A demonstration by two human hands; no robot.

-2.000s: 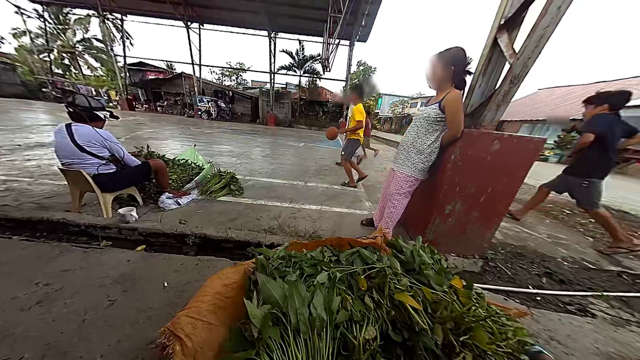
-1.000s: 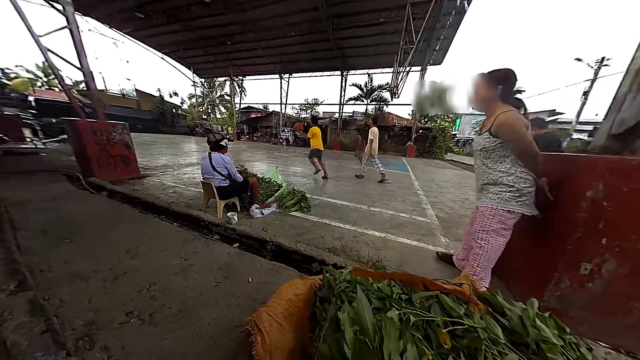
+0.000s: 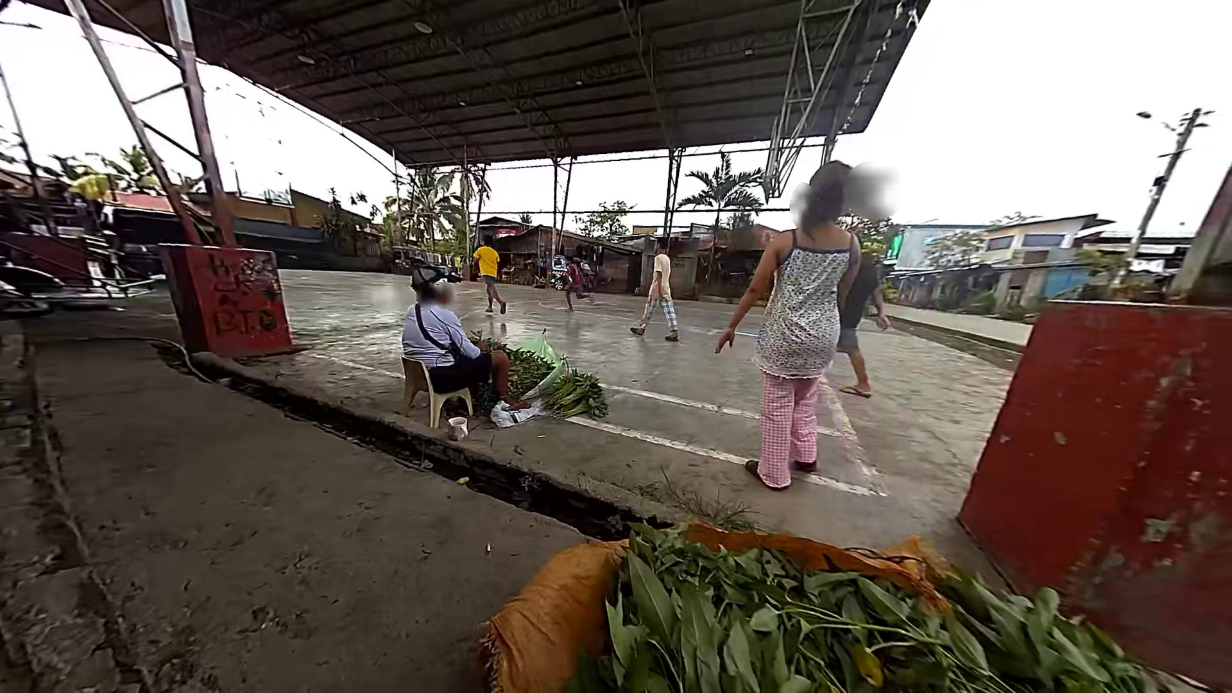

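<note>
Neither my left hand nor my right hand shows in the head view. Nearest to me, at the bottom right, an orange woven sack (image 3: 553,606) lies open, its rim around a heap of leafy green stems (image 3: 751,626) with a few yellowed leaves. Farther off, a second pile of leafy greens (image 3: 525,371) rests on the court floor by a light green plastic bag (image 3: 546,358). A person in a light shirt (image 3: 433,337) sits beside that pile on a beige plastic chair (image 3: 416,385).
A drainage gap (image 3: 520,486) runs between the pavement and the court. Red concrete post bases stand at left (image 3: 226,298) and right (image 3: 1107,472). A person in pink checked trousers (image 3: 791,423) stands on the court. Several others are farther back. A white cup (image 3: 458,427) sits near the chair.
The person in pink checked trousers has moved from against the red base onto the court, back turned to me. The person in yellow is farther off. The view has swung left.
</note>
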